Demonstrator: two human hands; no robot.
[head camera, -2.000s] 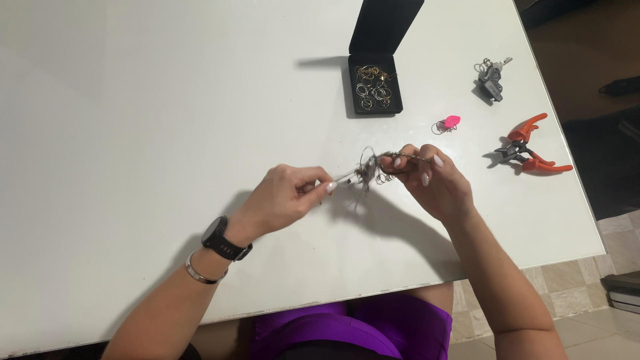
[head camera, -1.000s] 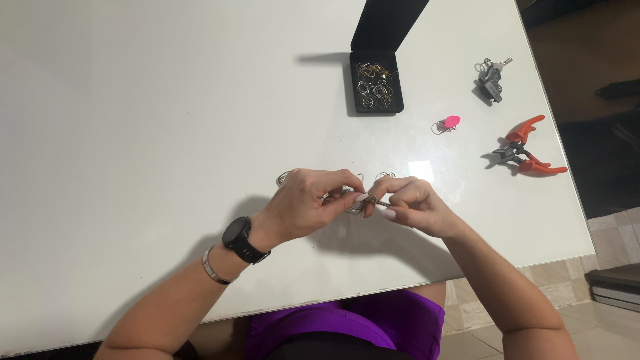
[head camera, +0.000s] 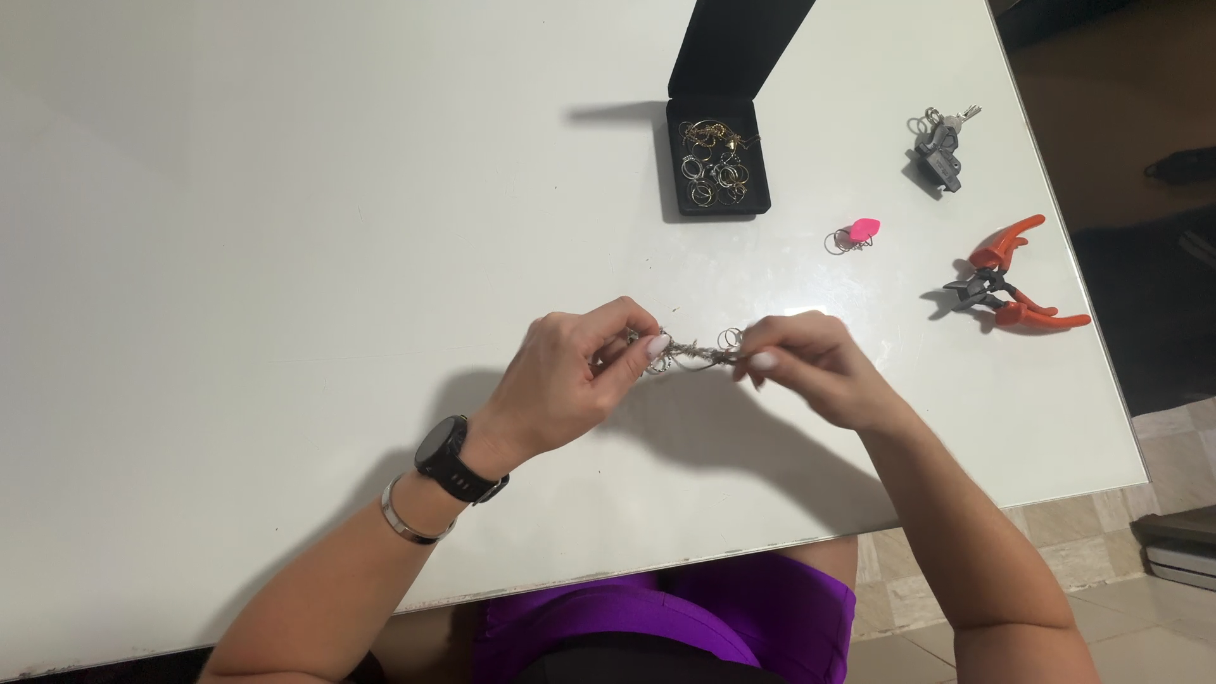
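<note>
My left hand (head camera: 579, 375) pinches one end of a tangled bundle of thin metal wire and rings (head camera: 693, 353) between thumb and forefinger. The other end is held in the fingertips of my right hand (head camera: 807, 366), with small loops standing up beside it. The bundle stretches between both hands, above the table; its ends are hidden by my fingers. Beyond the hands, a black box (head camera: 676, 201) stands with its lid raised and holds gold and silver-coloured rings and a chain (head camera: 714, 133).
On the white table (head camera: 332, 237), orange-handled pliers (head camera: 1012, 309) lie at the right with handles spread. Behind them are keys with a grey fob (head camera: 940, 157). A pink piece (head camera: 864, 230) with wire rings lies nearer the box. The table's front edge runs below my forearms.
Two seconds ago a thin pale tool was in my left hand at the bundle; now that hand pinches the bundle itself. Since a second ago the hands have moved apart, showing the bundle between them.
</note>
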